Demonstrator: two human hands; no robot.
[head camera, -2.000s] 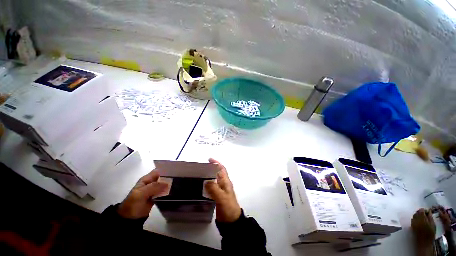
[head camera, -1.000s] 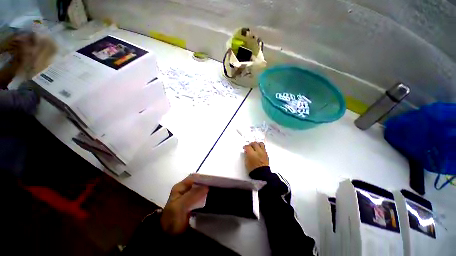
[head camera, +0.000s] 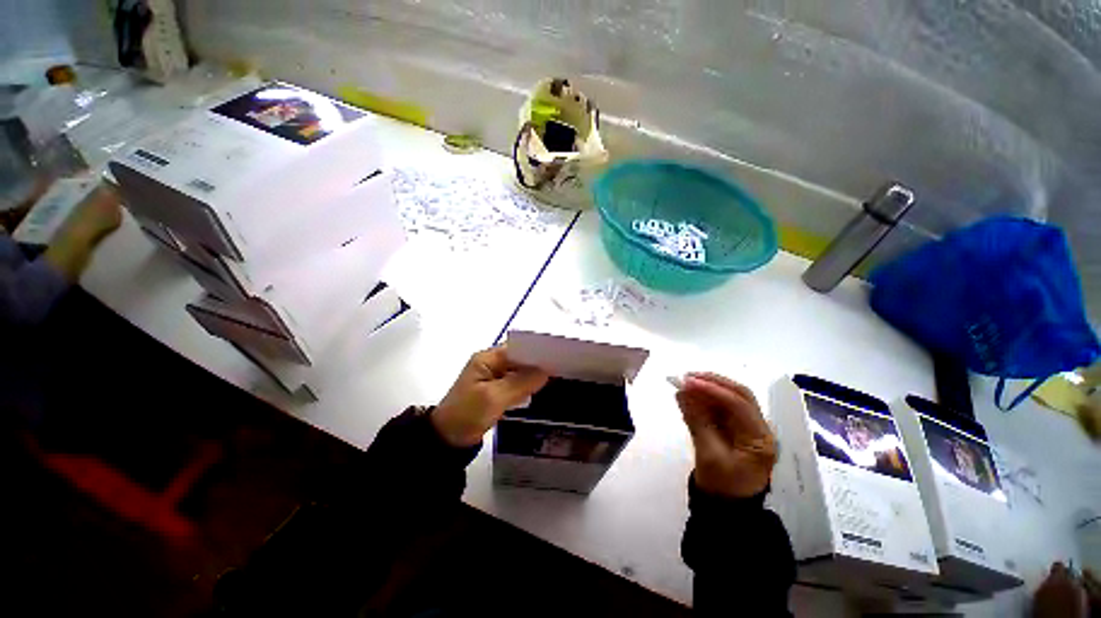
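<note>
An open carton (head camera: 563, 449) stands in front of me with its pale top flap (head camera: 577, 355) raised and a dark interior below. My left hand (head camera: 489, 396) grips the flap and the carton's left edge between thumb and fingers. My right hand (head camera: 729, 437) is raised to the right of the carton, apart from it, with a tiny white piece (head camera: 676, 382) at its fingertips, probably a hang tab. Small white pieces (head camera: 600, 302) lie scattered on the table beyond the carton.
Cartons are stacked at left (head camera: 260, 217); open cartons (head camera: 863, 483) stand at right. A teal basket (head camera: 683, 229) with white pieces, cloth tote (head camera: 561, 145), steel flask (head camera: 860, 238) and blue bag (head camera: 990, 296) line the wall. Other people's hands show at both sides.
My right hand has come back from the scattered pieces to beside the carton, now with a white piece. The carton stands more upright, its printed front showing. The view has shifted slightly.
</note>
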